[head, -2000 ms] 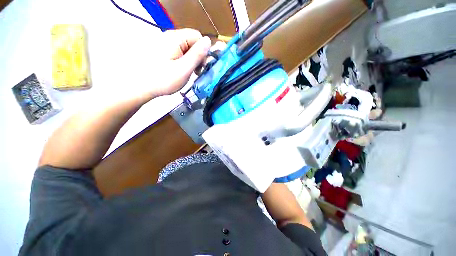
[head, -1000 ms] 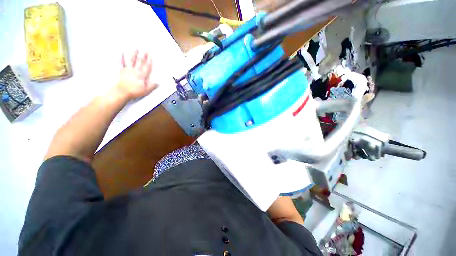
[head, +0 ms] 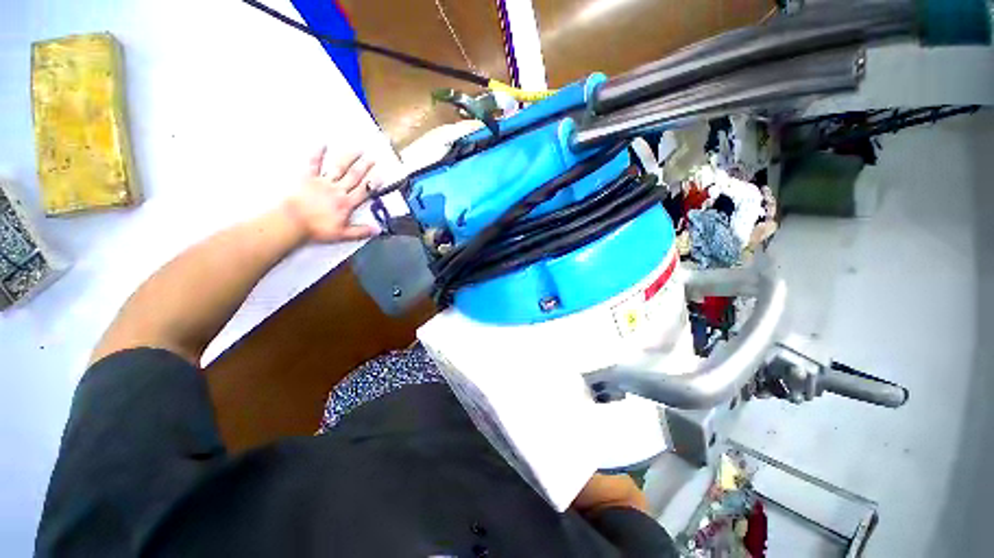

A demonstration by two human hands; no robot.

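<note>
The blue-and-white cutting machine (head: pixel 556 262) stands at the table edge in the middle of the view, black cable looped round its motor. Its metal base plate (head: pixel 392 275) shows beside the corner of the white paper marker (head: pixel 245 93). The blade cannot be made out. My left hand (head: pixel 334 205) lies on the paper with fingers spread, holding nothing, its fingertips close to the machine. My right forearm goes behind the white housing, and my right hand is hidden there. Blue fabric (head: pixel 330 49) shows along the paper's far edge.
A yellow weight (head: pixel 85 122) and a speckled grey weight (head: pixel 20 249) lie on the left. A black and yellow cable (head: pixel 403 57) crosses the brown table (head: pixel 403 82). Fabric scraps (head: pixel 719 218) are heaped at the right, near a metal-framed cart (head: pixel 801 501).
My left hand has let go of the part beside the machine's blue front and now lies spread on the paper. The machine appears larger and turned in view, its arm swung to the right.
</note>
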